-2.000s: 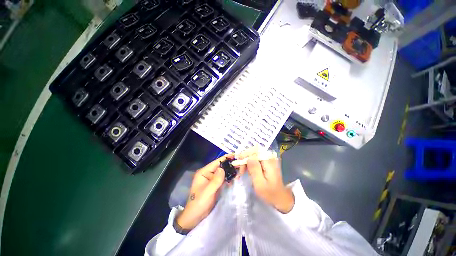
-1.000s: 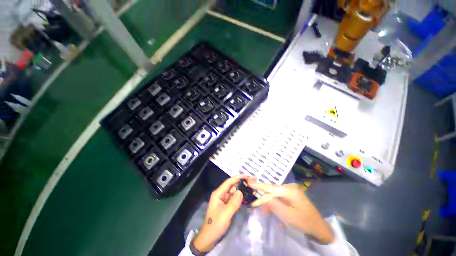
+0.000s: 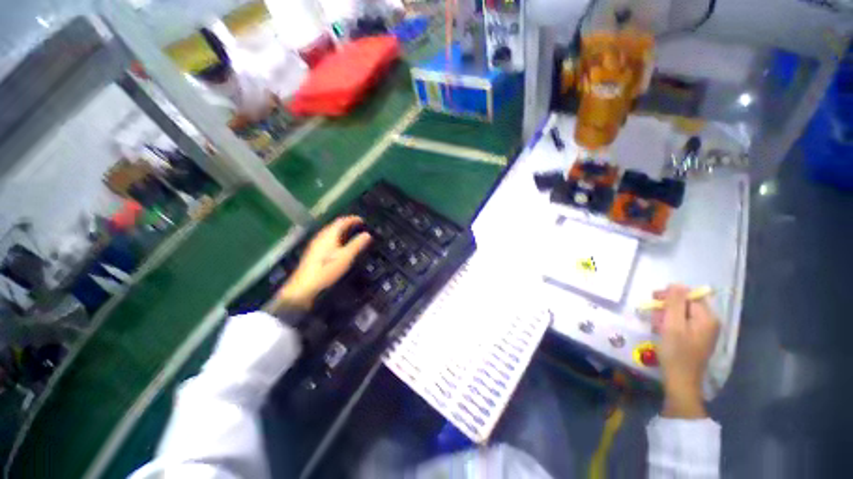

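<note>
My left hand (image 3: 323,264) is over the black blister tray (image 3: 410,313), thumb and fingers curled down at a pocket in its far left part. Something dark lies between the fingertips; blur hides whether it is gripped. The tray has rows of square pockets, several with silver-centred parts. My right hand (image 3: 687,339) is over the machine bed's front right, holding a thin tan stick (image 3: 700,293) roughly level. The white small-parts sheet (image 3: 477,351) with rows of small grey shapes lies between tray and machine.
Orange-and-black fixture (image 3: 613,201) sits on the white bed below the orange machine head (image 3: 610,84). The warning plate (image 3: 591,257) is in front of it. A red emergency stop (image 3: 646,355) is just left of my right wrist. Behind are a blue box (image 3: 455,95) and red tray (image 3: 348,77).
My hands have parted from the black module held between them: the left moved to the tray, the right to the machine bed with the stick. The view has tilted up, showing the far bench.
</note>
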